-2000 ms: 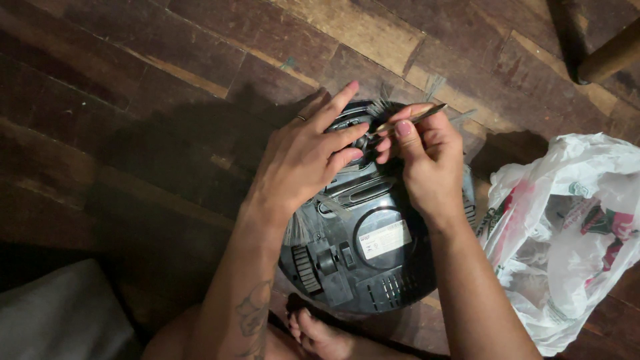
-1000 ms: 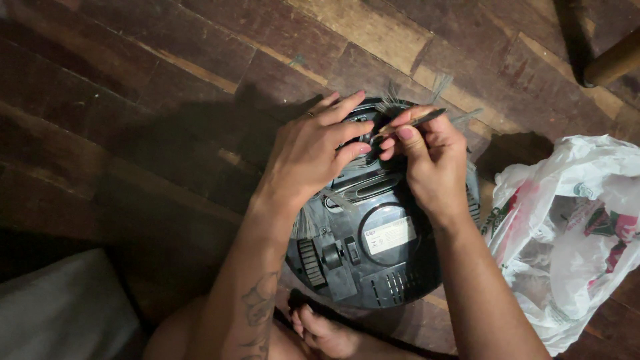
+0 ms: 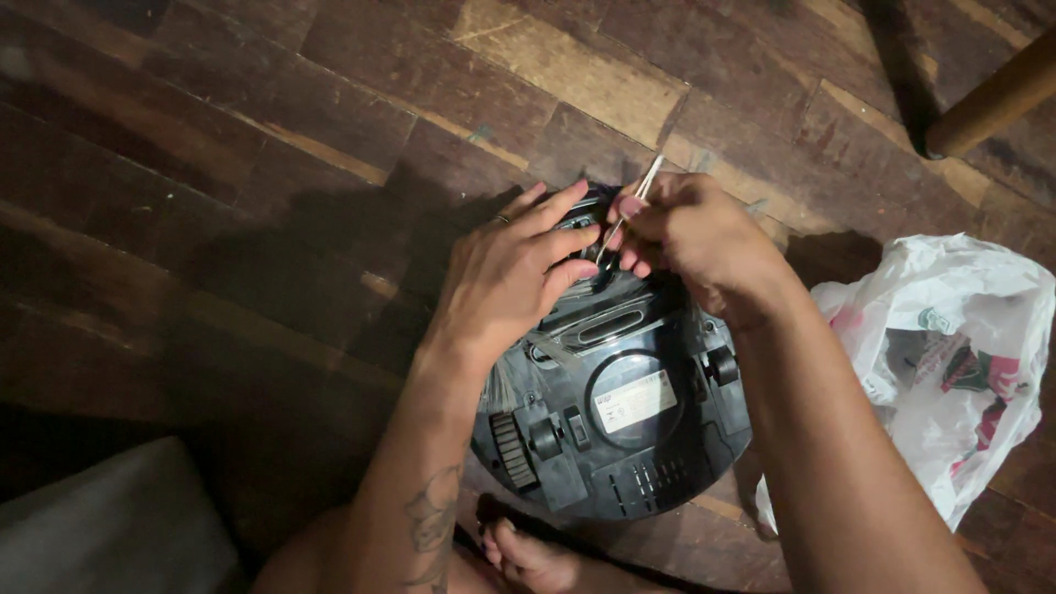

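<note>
A round dark robot vacuum cleaner (image 3: 635, 470) lies upside down on the floor, its wheels, vents and a label with writing facing up. My right hand (image 3: 689, 231) pinches metal tweezers (image 3: 639, 194) between thumb and fingers, the tips pointing down at the vacuum's far end. Spread over the same end, my left hand (image 3: 520, 260) rests with its fingertips near the tweezer tips. What lies just under the fingertips is mostly hidden. Grey side-brush bristles (image 3: 499, 388) stick out at the vacuum's left side, below my left wrist.
A white plastic bag (image 3: 932, 272) with red and green print stands open to the right, beside my right forearm. A wooden furniture leg (image 3: 990, 103) meets the floor at upper right. My bare foot (image 3: 528, 557) is close to the vacuum's near edge. A grey cushion-like object (image 3: 115, 520) sits at lower left.
The tweezers in my right hand have turned to a steeper angle, and the hand has tilted with them. My left hand remains on the vacuum's far end.
</note>
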